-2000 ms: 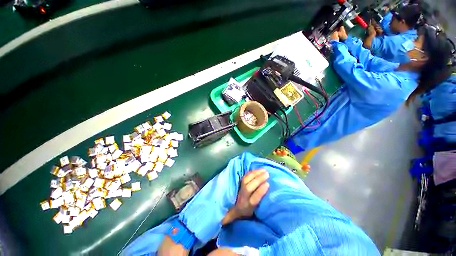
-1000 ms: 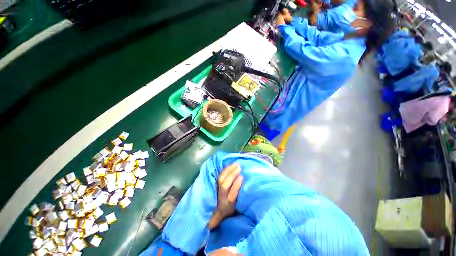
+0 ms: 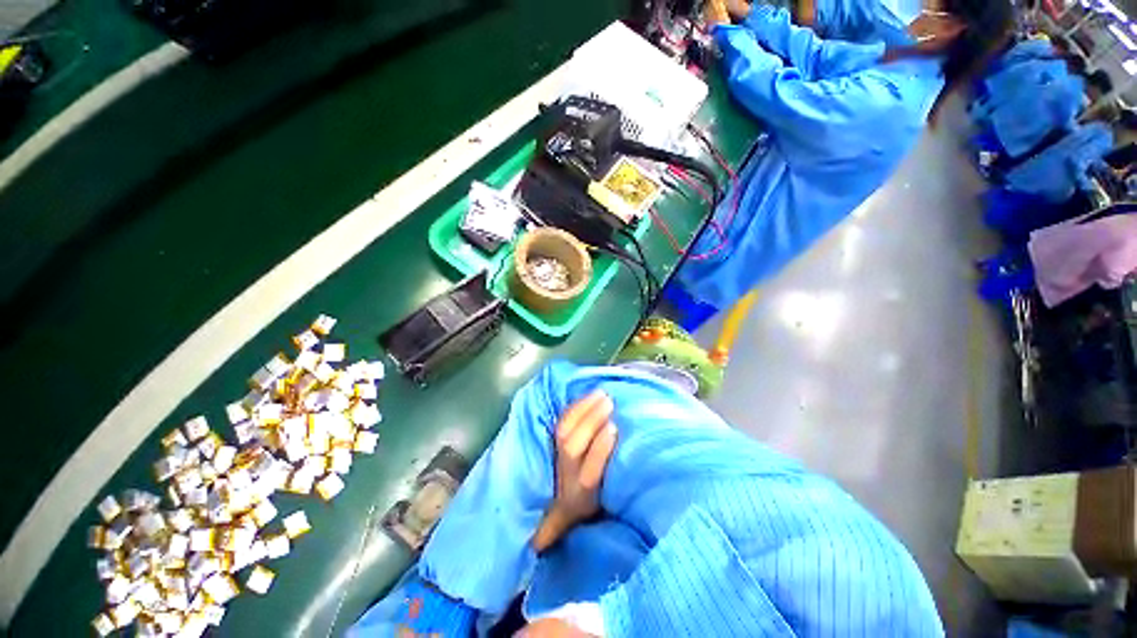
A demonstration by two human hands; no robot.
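My arms are folded in light blue sleeves low in the view. My left hand (image 3: 582, 457) rests on my right sleeve (image 3: 698, 455) near the elbow, holding nothing, fingers slightly apart. My right hand is not visible; a bit of skin at the bottom edge cannot be assigned. The loose pile of small silver-white components (image 3: 237, 486) with orange-yellow edges lies on the green bench (image 3: 312, 280) at left. The grey metal fixture (image 3: 426, 499) sits near the bench edge, partly covered by my sleeve. No component can be made out in it.
A black box-like stand (image 3: 443, 328) sits beside the green tray (image 3: 449, 237), which holds a round tan pot (image 3: 550, 268), a black box and a yellow square item (image 3: 630, 187). Cables trail right. A green round item (image 3: 680, 355) is beyond the bench edge. Another worker (image 3: 810, 150) is at upper right.
The view has swung right and down, so the pile, stand and tray appear further left than at first. My right hand, partly visible at first, is out of sight. My left hand stays on the sleeve.
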